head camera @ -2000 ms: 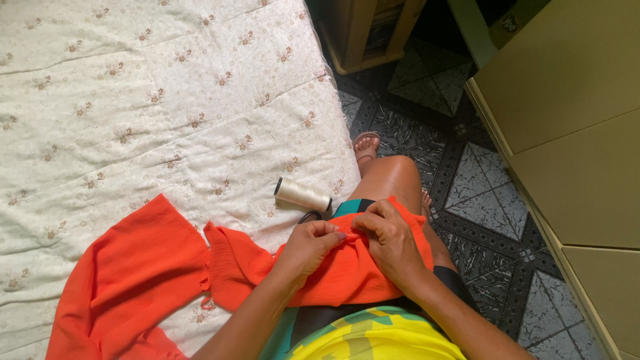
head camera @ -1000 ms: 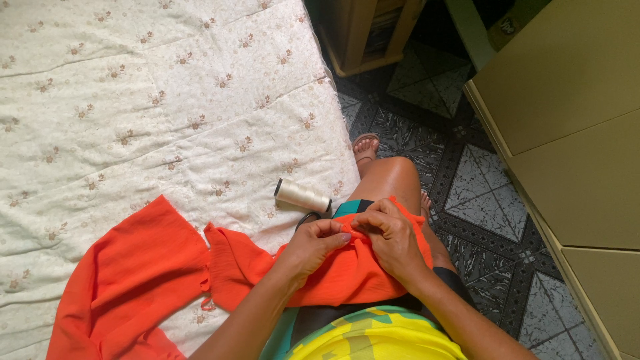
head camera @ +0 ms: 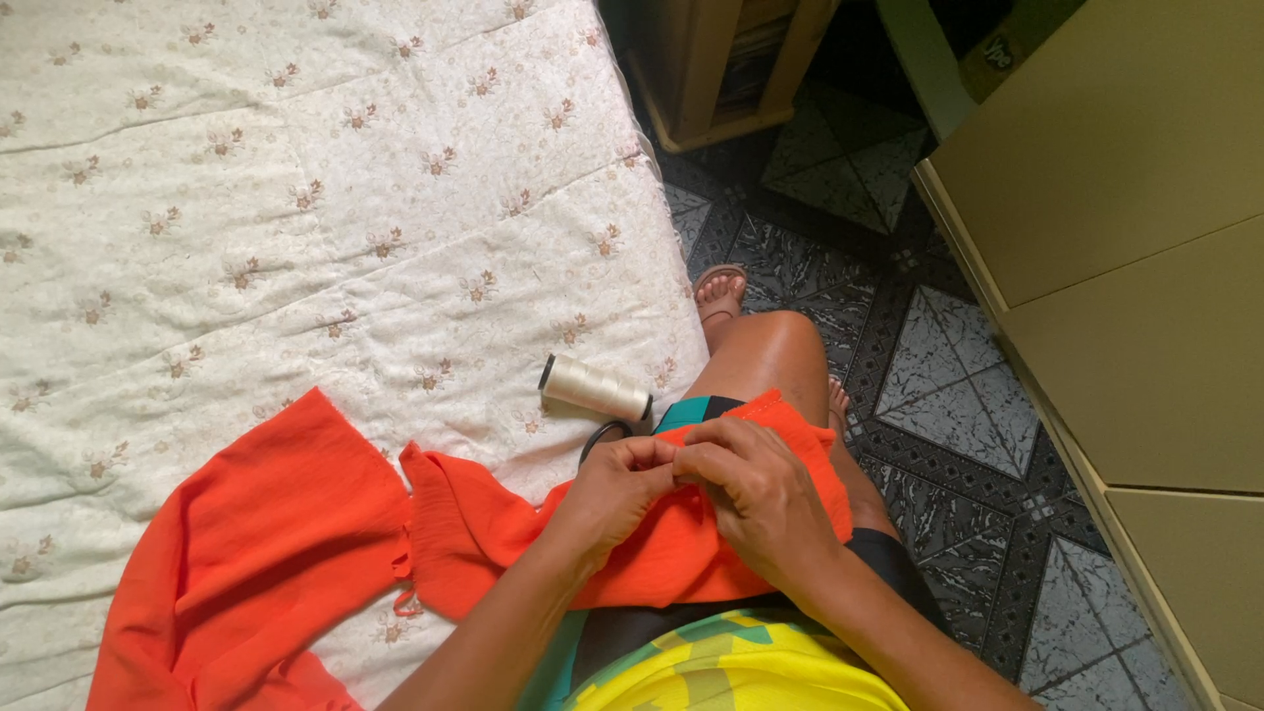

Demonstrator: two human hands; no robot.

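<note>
Orange-red fabric lies across my lap, and more of it spreads over the bed to the left. My left hand pinches the fabric's upper edge between thumb and fingers. Touching it at the fingertips, my right hand grips the same edge, its fingers bent. Whether a needle or thread is between the fingertips cannot be made out. A cone of cream thread lies on its side on the bed beyond my hands. Beside it shows a black loop-shaped handle, partly hidden by my left hand and the fabric.
The bed bears a white floral quilted cover, its edge running beside my leg. A wooden cabinet stands beyond the bed's corner. To the right is a beige panelled piece of furniture over patterned dark floor tiles.
My fingertips have drawn together at the fabric's edge, where a small gap showed between the hands one second ago. The thread cone and the fabric on the bed have not moved.
</note>
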